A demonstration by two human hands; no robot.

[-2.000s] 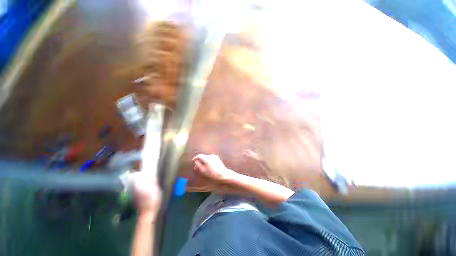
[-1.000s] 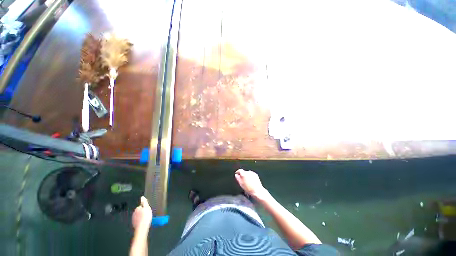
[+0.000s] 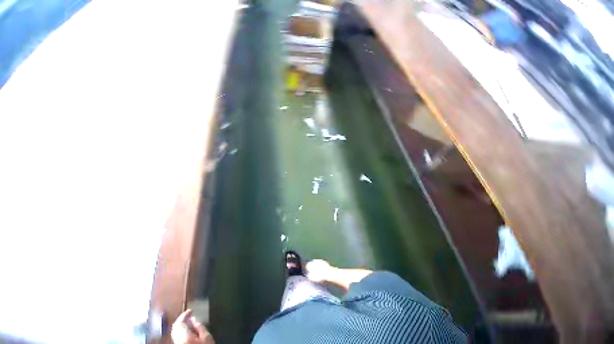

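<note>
A huge white paper sheet point(image 3: 101, 148) covers most of the table on the left and is overexposed, so no print shows on it. My left hand point(image 3: 190, 328) is at the bottom left beside the brown table edge, partly cut off by the picture's bottom. Its fingers look bent, and blur hides whether they hold anything. My right hand point(image 3: 320, 271) is in front of my body, over the green floor. It is small and blurred, and I see no object in it, but its finger pose is unclear.
A green floor aisle point(image 3: 306, 222) with white scraps point(image 3: 330, 136) runs ahead between two tables. A box-like thing point(image 3: 304, 30) and a yellow item point(image 3: 293, 79) stand at its far end. The right-hand table point(image 3: 471, 127) bears white sheets, with white material below its edge.
The view has turned right, from the table with the long rail, dusters and fan to the aisle. My left hand is no longer beside the rail's end. My right hand stays near my body.
</note>
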